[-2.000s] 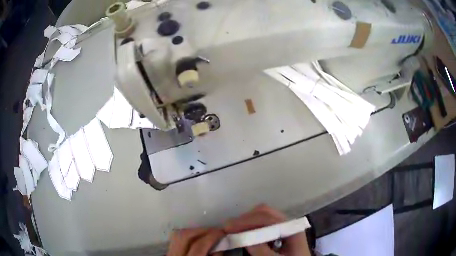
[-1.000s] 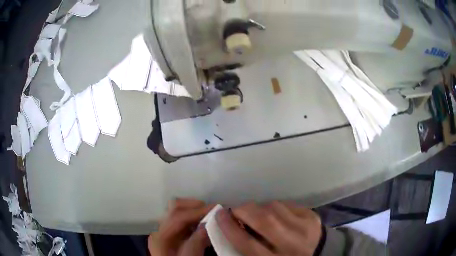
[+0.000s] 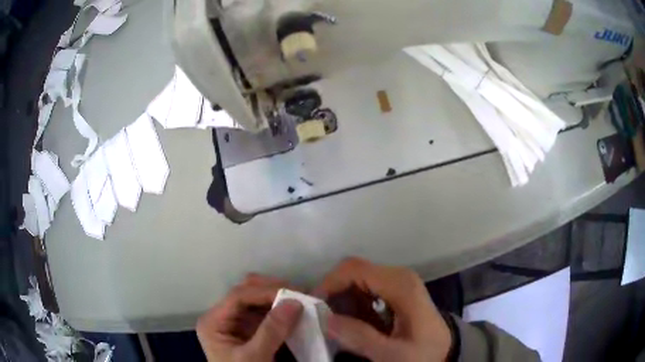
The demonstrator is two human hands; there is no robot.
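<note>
A white fabric piece (image 3: 305,331) is held at the table's front edge, its upper end folded or opened. My left hand (image 3: 249,322) grips its left side, thumb on top. My right hand (image 3: 392,311) grips its right side. A small shiny tip, possibly of an awl (image 3: 380,305), shows among the right fingers; the rest is hidden. Pointed white pieces (image 3: 124,170) lie spread left of the machine bed (image 3: 339,159). Another group of white pieces (image 3: 180,102) reaches toward the needle area. The lower end of the held piece is cut off by the picture's edge.
The off-white machine head (image 3: 382,35) spans the top. A fanned bundle of white strips (image 3: 495,106) lies under its arm. Curling white trimmings (image 3: 78,120) lie at far left. Green-handled snips (image 3: 624,106) are at far right. A white sheet (image 3: 530,314) is below right.
The hands held the piece lengthwise and level earlier; now it stands more upright between the thumbs, its upper end opened out. The view has shifted.
</note>
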